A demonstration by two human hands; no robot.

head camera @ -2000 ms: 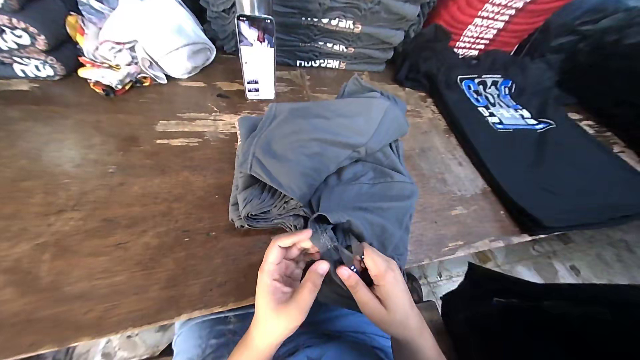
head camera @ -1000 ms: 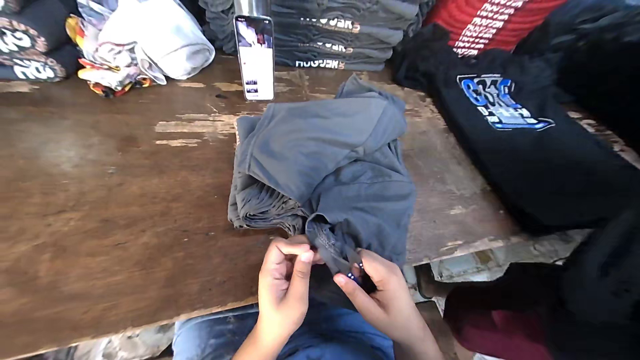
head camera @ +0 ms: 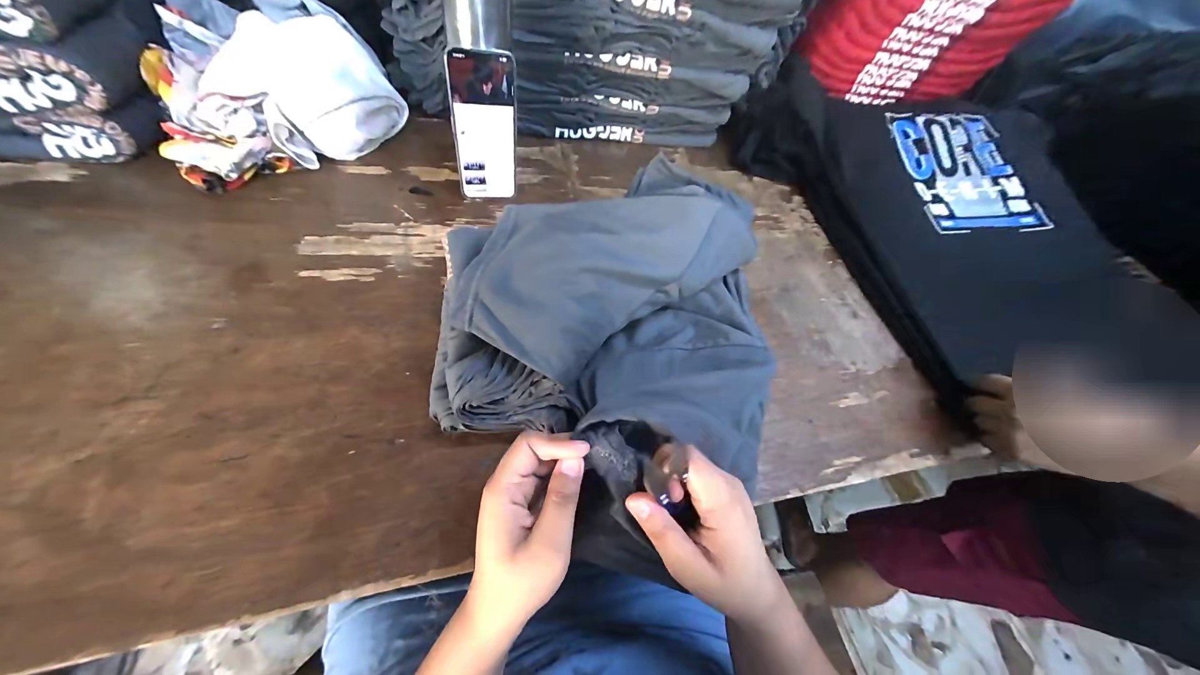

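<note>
A dark grey garment (head camera: 600,281) lies loosely over a stack of folded grey fabric (head camera: 497,389) near the table's front edge. Its gathered opening (head camera: 619,450) hangs between my hands. My left hand (head camera: 534,516) pinches the left side of that opening, or a thread at it, between thumb and forefinger; which one is too small to tell. My right hand (head camera: 698,530) holds a small dark tool (head camera: 667,483), perhaps thread snips, against the right side of the opening. The fingers and cloth hide most of the tool.
A smartphone (head camera: 483,131) leans upright against a metal cup (head camera: 478,23) on the wooden table (head camera: 234,375). Behind stand stacked grey shirts (head camera: 637,75), red shirts (head camera: 900,47) and a white cloth bundle (head camera: 300,84). Printed black shirts (head camera: 947,206) lie right, touched by another person's hand (head camera: 994,412).
Another person has come in at the right, a hand now at the black shirts' near edge. My hands stay at the grey garment's opening, with only small finger movements.
</note>
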